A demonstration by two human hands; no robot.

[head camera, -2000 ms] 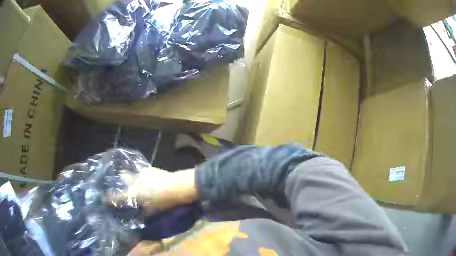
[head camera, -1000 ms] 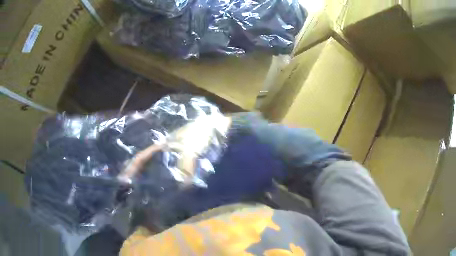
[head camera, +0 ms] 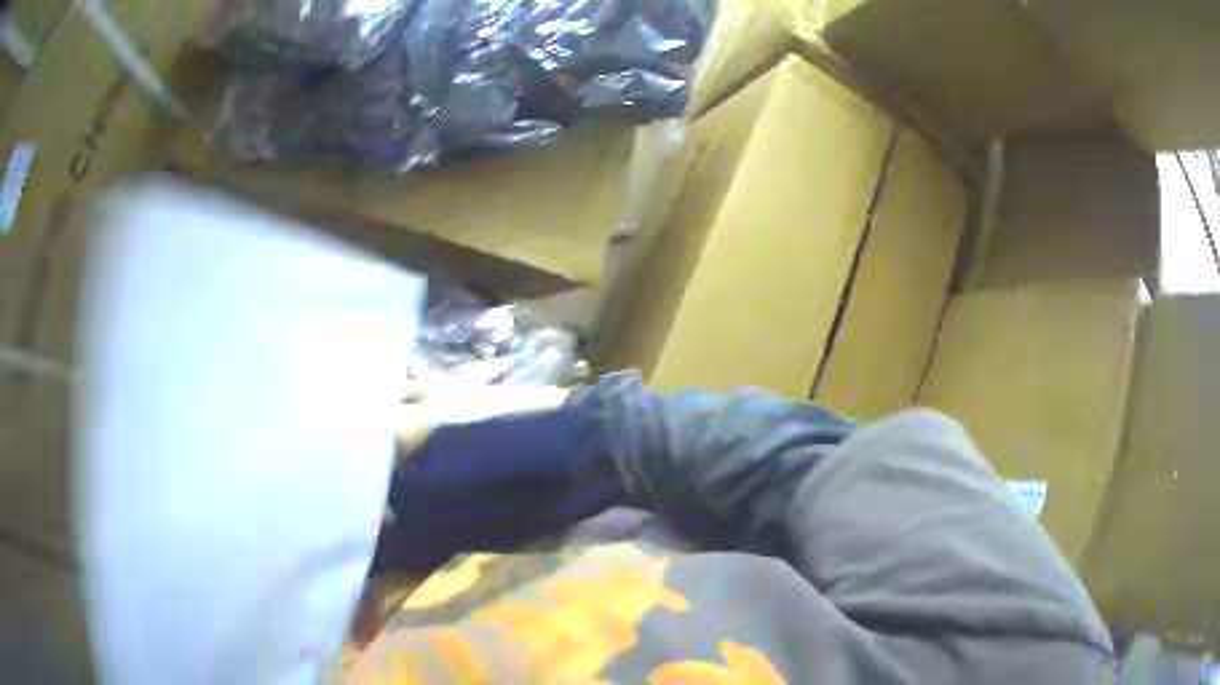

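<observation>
A large white sheet (head camera: 241, 442), blurred and blank-looking, stands up at the left and covers much of the lower left. My right arm reaches in from the right. Only a pale, overexposed strip of my right hand (head camera: 502, 400) shows at the sheet's right edge; its fingers are hidden. A shiny clear polybag with dark contents (head camera: 488, 345) shows just beyond that hand; I cannot tell whether the hand grips it. My left hand is not visible, and what holds the sheet is hidden.
Dark goods in shiny plastic (head camera: 495, 74) lie on a brown carton (head camera: 522, 201) at the top. A tall closed carton (head camera: 763, 241) stands right of centre, with more cartons (head camera: 1030, 388) at the right. A printed, strapped carton (head camera: 80, 101) stands at the upper left.
The white sheet has come up at the left, hiding most of the bag that was around my right hand. The view has shifted, and the cartons sit further left than one second ago.
</observation>
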